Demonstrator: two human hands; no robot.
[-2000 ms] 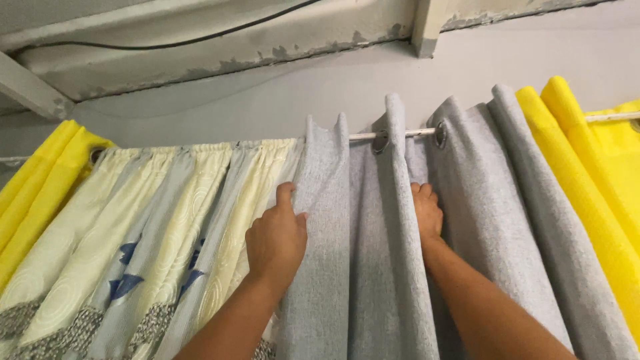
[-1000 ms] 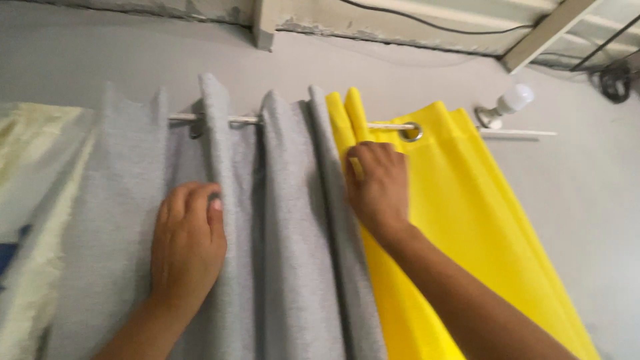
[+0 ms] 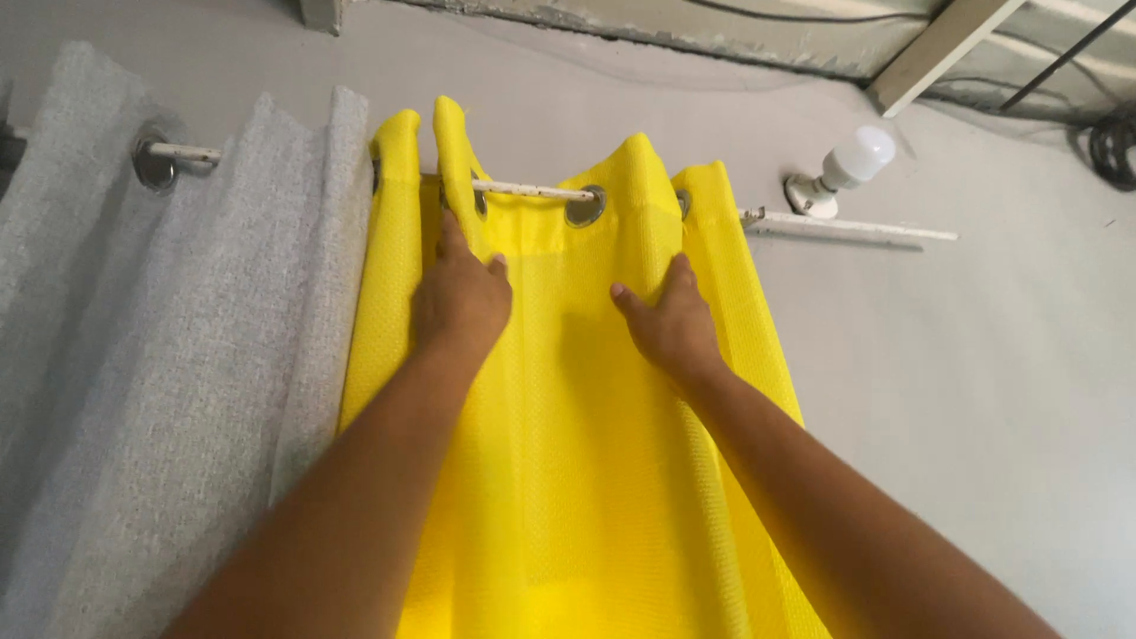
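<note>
A yellow grommet curtain (image 3: 568, 399) hangs in folds from a white rod (image 3: 532, 189) with worn paint. My left hand (image 3: 463, 297) is at a fold near its upper left, the index finger pointing up just under a grommet and the thumb apart. My right hand (image 3: 670, 324) lies against a fold at the upper right, thumb and fingers apart. Whether either hand pinches cloth is not clear. A metal grommet (image 3: 586, 206) shows on the rod between the hands. To the left hangs a grey curtain (image 3: 204, 355), with a dark metal grommet (image 3: 155, 162) near its top.
A light bulb (image 3: 859, 158) in a wall socket sits right of the yellow curtain, above the bare rod end (image 3: 852, 226). Ceiling beams (image 3: 945, 53) and cables run overhead. A dark coil (image 3: 1114, 151) hangs at the far right against the grey wall (image 3: 976, 373).
My left hand has gone from the grey curtain to the yellow one. My right hand has moved further right along the yellow curtain, whose top folds have shifted. The view has swung right.
</note>
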